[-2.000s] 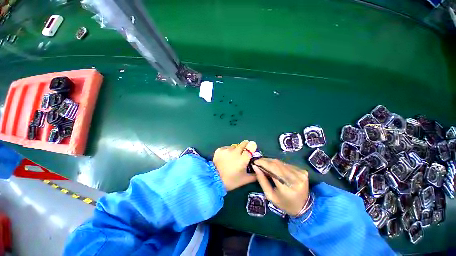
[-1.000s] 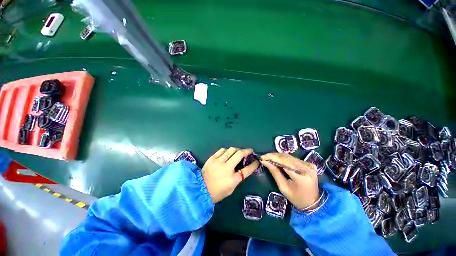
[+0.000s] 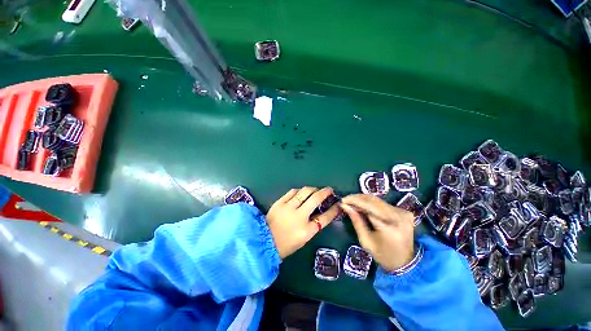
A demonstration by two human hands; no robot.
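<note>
My left hand holds a dark watch-style housing at its fingertips, low over the green bench. My right hand is beside it, thumb and fingers pinched at the housing's right edge. It seems to hold the slim tweezers, which are mostly hidden by the fingers. Two loose housings lie near my body, and others lie just beyond my right hand. One housing lies left of my left hand. Small black parts are scattered on the green surface ahead.
A large pile of housings covers the right side. A salmon-pink tray with dark housings is at left. A plastic-wrapped post stands ahead, with a white scrap at its foot. A white device and a housing lie on the far belt.
The second housing near my body came into view beside the first one since the oldest frame. A housing on the far belt has appeared and shifted right. My hands stay together at the held housing.
</note>
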